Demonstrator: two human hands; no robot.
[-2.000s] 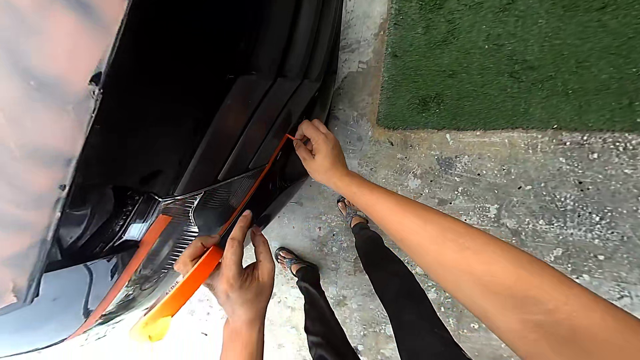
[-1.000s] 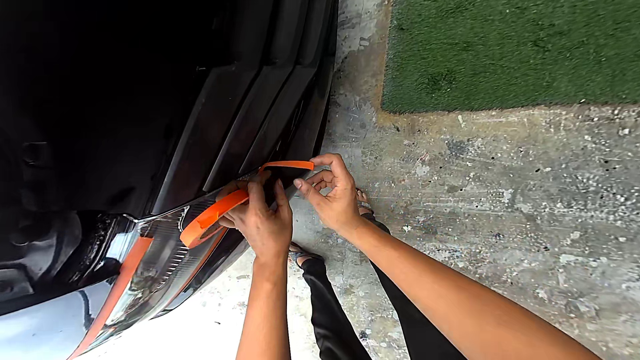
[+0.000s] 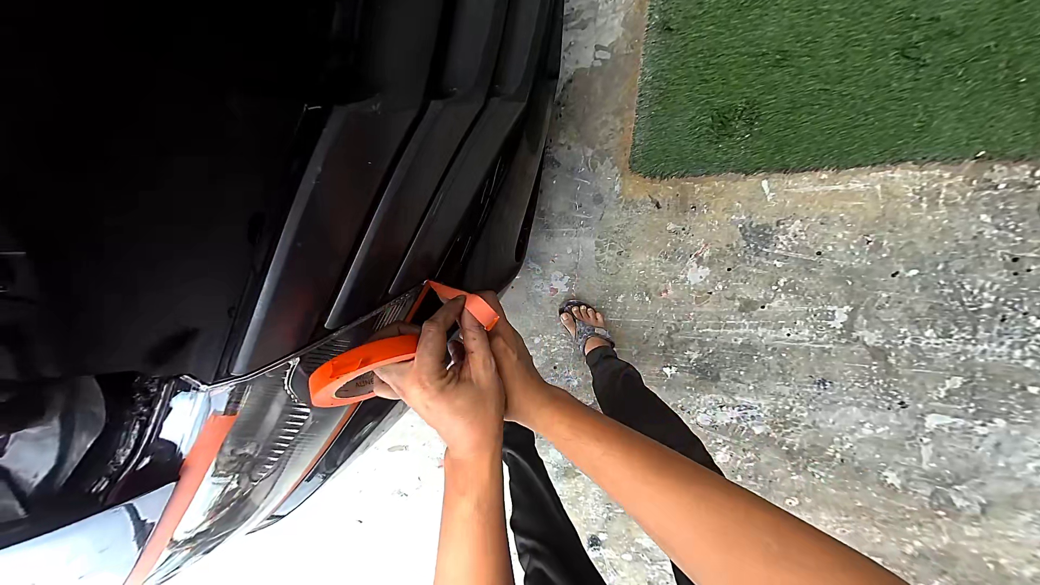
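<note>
My left hand (image 3: 455, 382) holds a roll of orange masking tape (image 3: 357, 361) beside a car headlight (image 3: 272, 439). A short strip of the tape (image 3: 471, 302) runs above its fingertips, from the upper corner of the headlight toward my right hand. My right hand (image 3: 513, 357) is close against the left, partly behind it; its fingertips are mostly hidden at the strip. An orange tape strip (image 3: 340, 426) runs along the headlight's outer edge, and a wider orange band (image 3: 191, 471) crosses the car's front at lower left.
The dark slatted grille (image 3: 390, 179) of the car fills the upper left. Concrete floor (image 3: 812, 325) lies to the right, with a green artificial-turf mat (image 3: 837, 81) at the upper right. My sandaled foot (image 3: 583, 323) stands near the car.
My right hand has come in from farther up the headlight edge and now meets my left hand. The tape between them, pulled out to the right one second ago, is now bent short near the fingers.
</note>
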